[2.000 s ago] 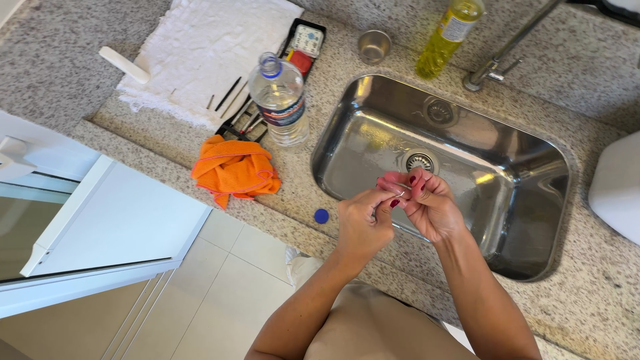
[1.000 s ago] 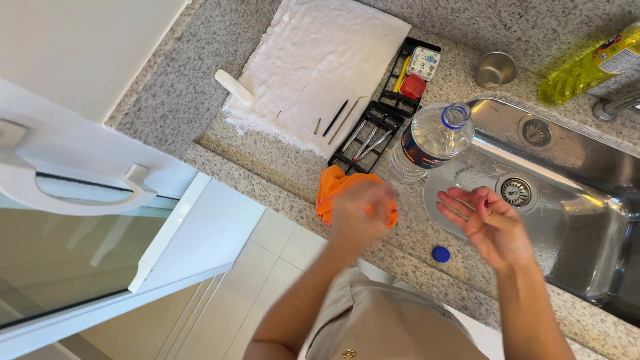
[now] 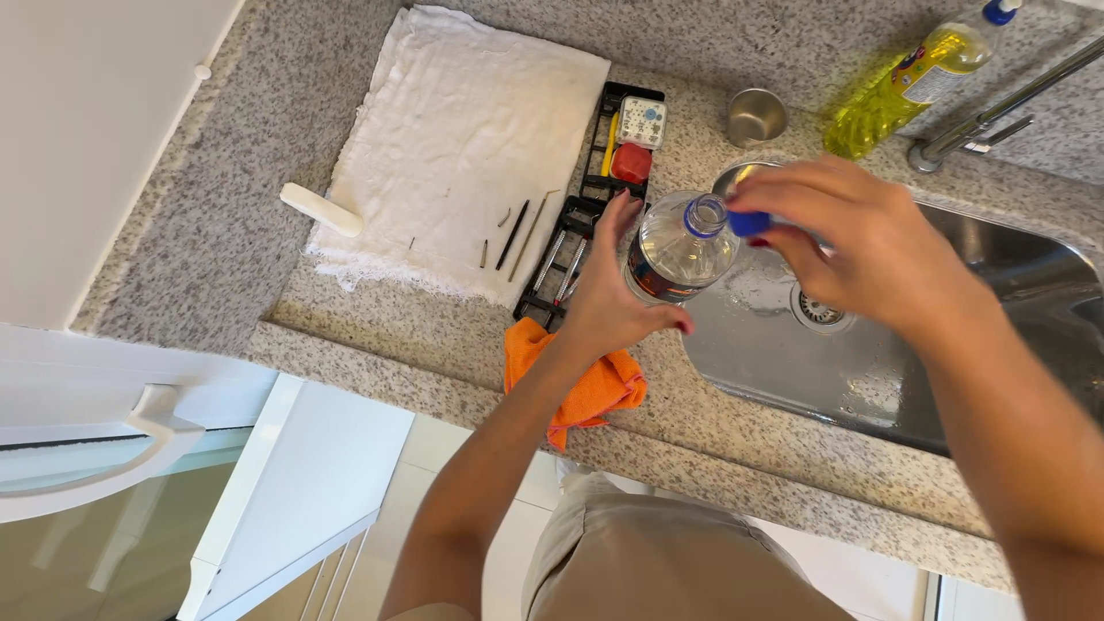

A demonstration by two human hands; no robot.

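Observation:
My left hand (image 3: 617, 297) is wrapped around the side of a clear plastic bottle (image 3: 681, 250), which has a dark label and an uncapped mouth. Between the fingertips of my right hand (image 3: 828, 233) is a blue bottle cap (image 3: 747, 223), held just right of the bottle's mouth. An orange cloth (image 3: 604, 384) lies partly under my left forearm. Left of the bottle, a black tray (image 3: 552, 259) holds metal tools. Several thin tools, among them a black rod (image 3: 513, 235), lie on a white towel (image 3: 474, 112).
The steel sink (image 3: 776, 354) lies to the right, with a faucet (image 3: 931, 153) behind it. A small metal cup (image 3: 756, 117) and a bottle of yellow liquid (image 3: 906, 82) stand along the back. A white handle-like object (image 3: 321, 210) touches the towel's left edge.
My left hand has taken hold of the bottle. The blue cap, on the counter's front part in the earlier frames, is now in my right hand. The view has shifted left since the first frame.

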